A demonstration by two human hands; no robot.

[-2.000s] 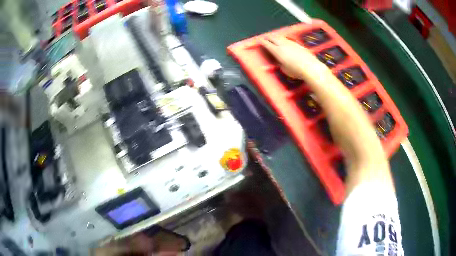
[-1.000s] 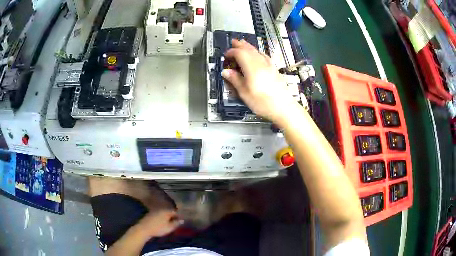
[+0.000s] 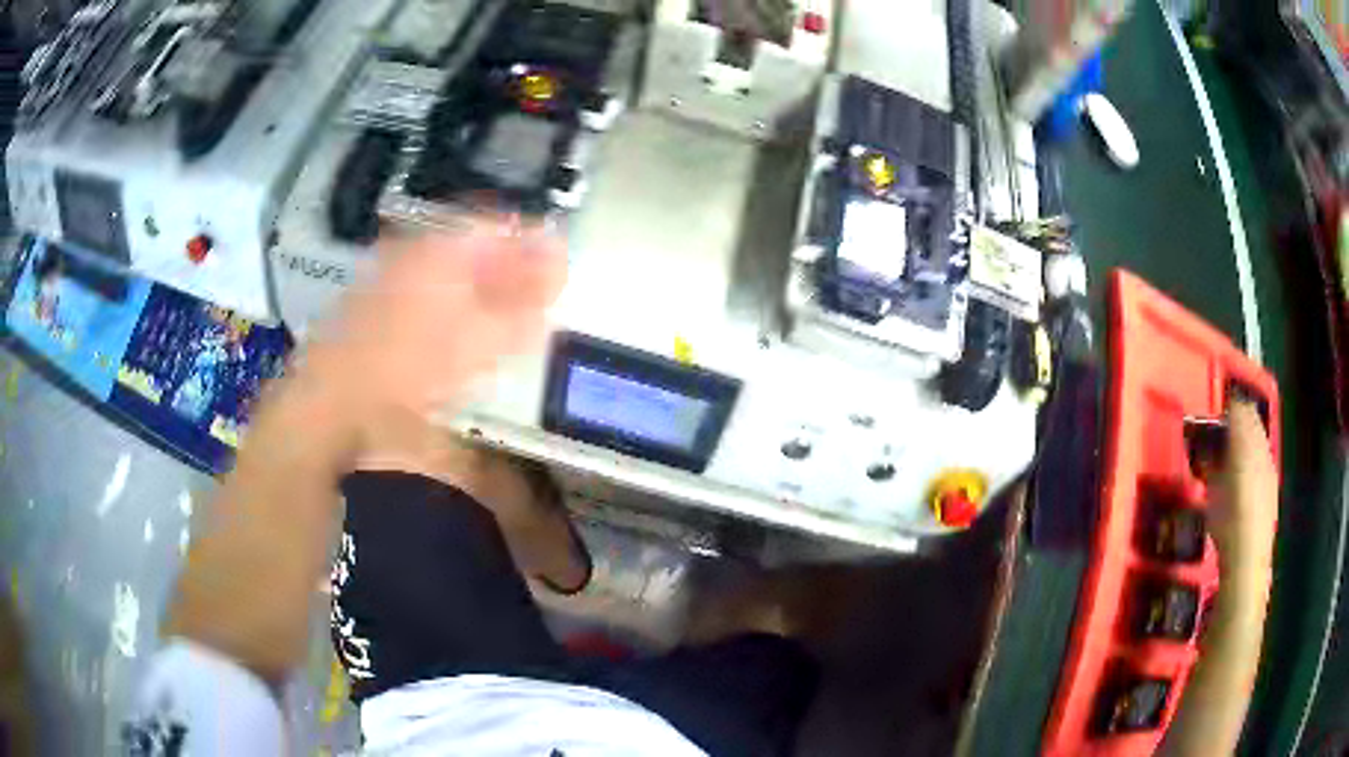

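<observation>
My left hand (image 3: 444, 318) is raised in front of the machine's left fixture (image 3: 511, 155), badly blurred; its fingers are not clear. A black unit with a round gold part sits in that fixture, partly behind the hand. Another unit (image 3: 873, 222), with a gold part and a bright face, lies in the right fixture (image 3: 947, 318). My right hand (image 3: 1246, 436) is over the orange-red tray (image 3: 1102, 592), at a black unit (image 3: 1206, 444); its fingertips and grip are unclear. More black units lie in the tray pockets.
The white machine has a lit touchscreen (image 3: 639, 402), small buttons and a red emergency stop (image 3: 956, 500) on its front. A neighbouring machine (image 3: 193, 185) and blue printed mat (image 3: 178, 370) are at left. A white oval object (image 3: 1110, 130) lies on the green belt.
My left hand has risen from my lap to the machine's left front. My right hand has left the right fixture, uncovering the unit there, and moved to the tray. The view has turned.
</observation>
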